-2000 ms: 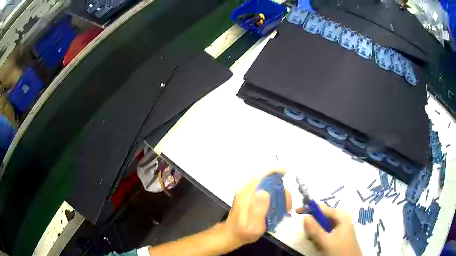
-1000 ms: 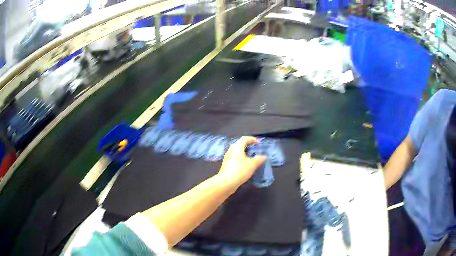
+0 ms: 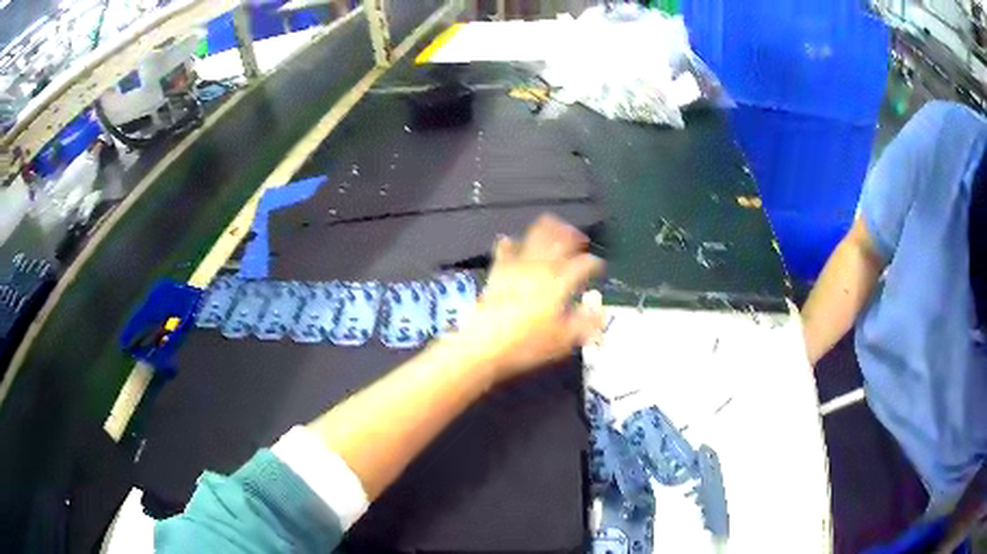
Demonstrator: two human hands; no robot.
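Note:
A row of blue-grey moulded housings (image 3: 354,314) lies side by side along the far part of a black foam sheet (image 3: 476,454). My left hand (image 3: 541,287) is over the row's right end and hides it. The hand is blurred with fingers partly spread; no housing shows in its fingers, but its underside is hidden. More housings (image 3: 660,444) lie in a loose, overlapping pile on the white table top (image 3: 747,379), right of the sheet. My right hand is not in view.
A small blue bin (image 3: 160,325) with yellow items stands left of the row. A blue scrap piece (image 3: 260,233) and black sheets (image 3: 422,173) lie beyond. Clear plastic bags (image 3: 628,65) are heaped at the far end. A person's arm (image 3: 844,287) is at the right.
The view has swung from the trimming area towards the row. My right hand and the blue-handled cutters left view. The housing seen at my left fingers one second ago no longer shows.

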